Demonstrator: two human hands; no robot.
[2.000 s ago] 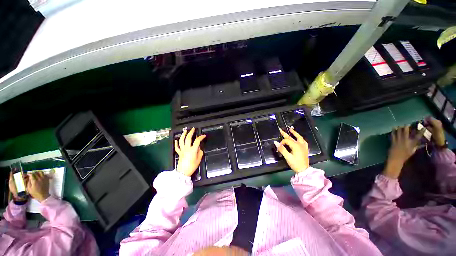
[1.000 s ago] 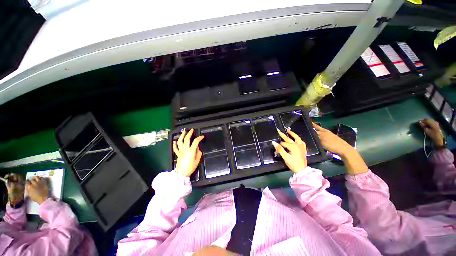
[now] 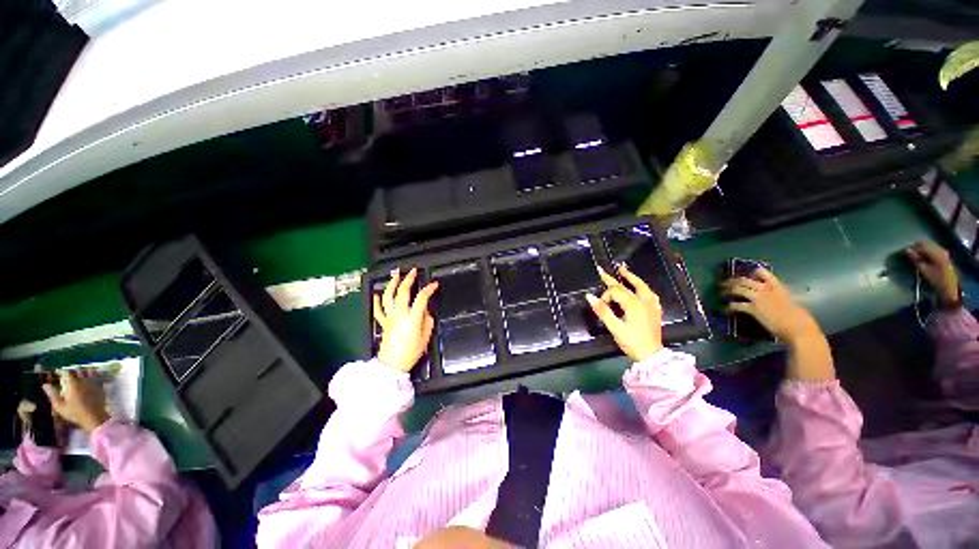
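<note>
A black foam tray (image 3: 488, 377) lies before me with several glossy dark smartphones (image 3: 523, 277) side by side in its slots. My left hand (image 3: 405, 322) rests with spread fingers on the phone at the tray's left end. My right hand (image 3: 628, 311) is over the phones at the right part of the tray, its thumb and index finger bent close together and the other fingers apart. Neither hand holds anything that I can see. The hands hide parts of the phones under them.
A slotted side tray (image 3: 242, 402) with dark phones lies angled at left. A rear tray (image 3: 440, 204) holds two lit phones. A yellow-taped post (image 3: 687, 177) stands behind right. At right, another person's hand (image 3: 768, 303) covers a loose phone (image 3: 741, 322). A worker's hand (image 3: 81, 402) is far left.
The right neighbour's hand reached to my tray's right end, then moved right onto the loose phone. My right thumb and index finger have drawn closer together. My left hand stays in place.
</note>
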